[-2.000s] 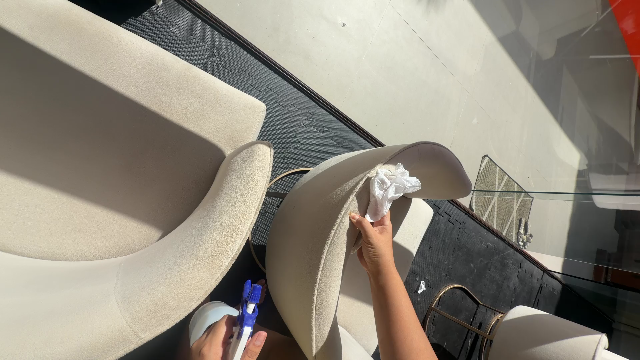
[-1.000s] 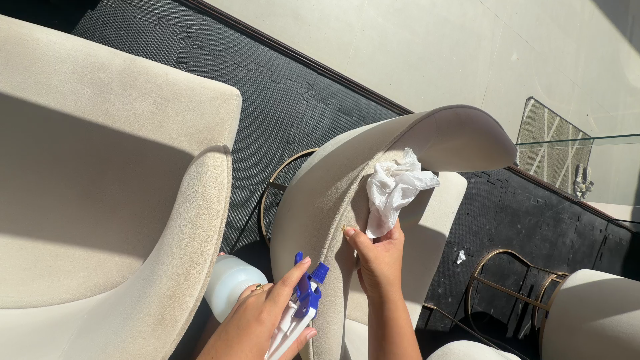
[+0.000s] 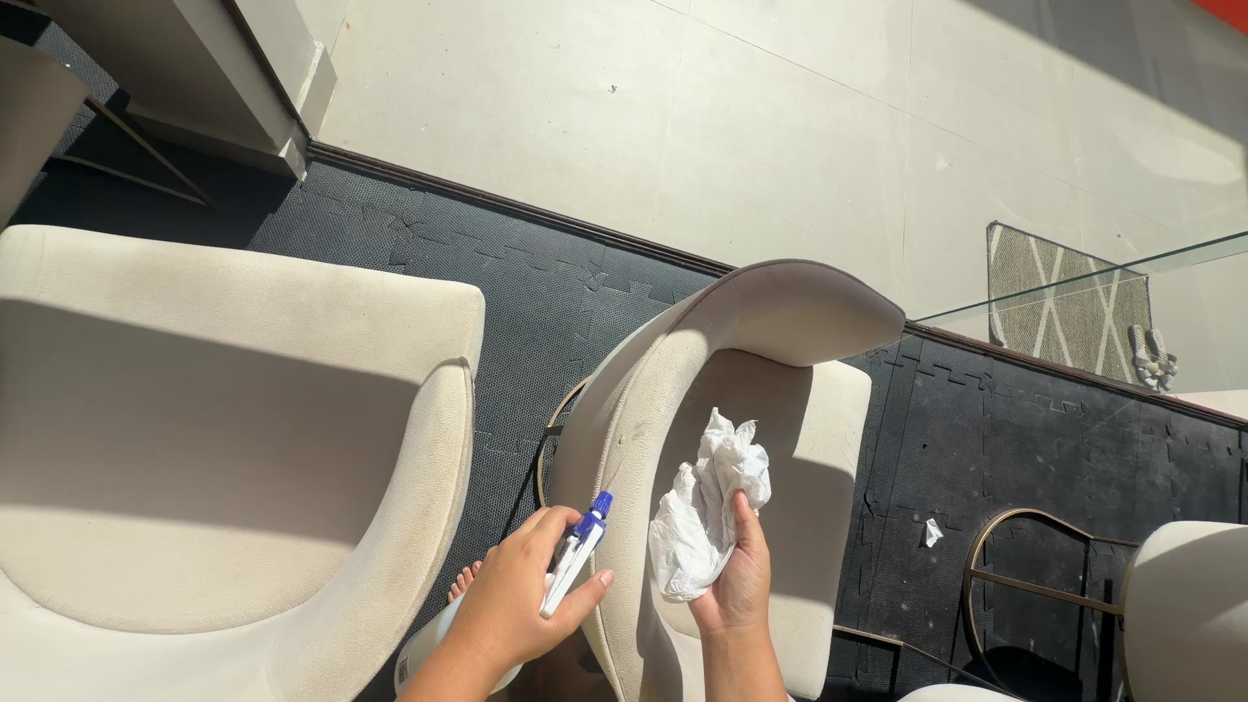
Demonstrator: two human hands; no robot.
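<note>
My left hand grips a spray bottle by its blue and white trigger head, whose nozzle points at the chair's backrest; part of the pale bottle shows beneath the wrist. A crumpled white cloth is in my right hand, held above the seat. Both hands are over a cream upholstered chair with a curved backrest. Small darkish marks show on the backrest's top edge, just ahead of the nozzle.
A larger cream upholstered seat stands at left. Black interlocking foam mats cover the floor. At right are a metal-framed chair, a white scrap, a glass panel edge and a patterned rug. Bare toes show below.
My right hand has lifted the cloth off the backrest and moved it back over the seat. The spray bottle's nozzle now points at the backrest. The view has shifted.
</note>
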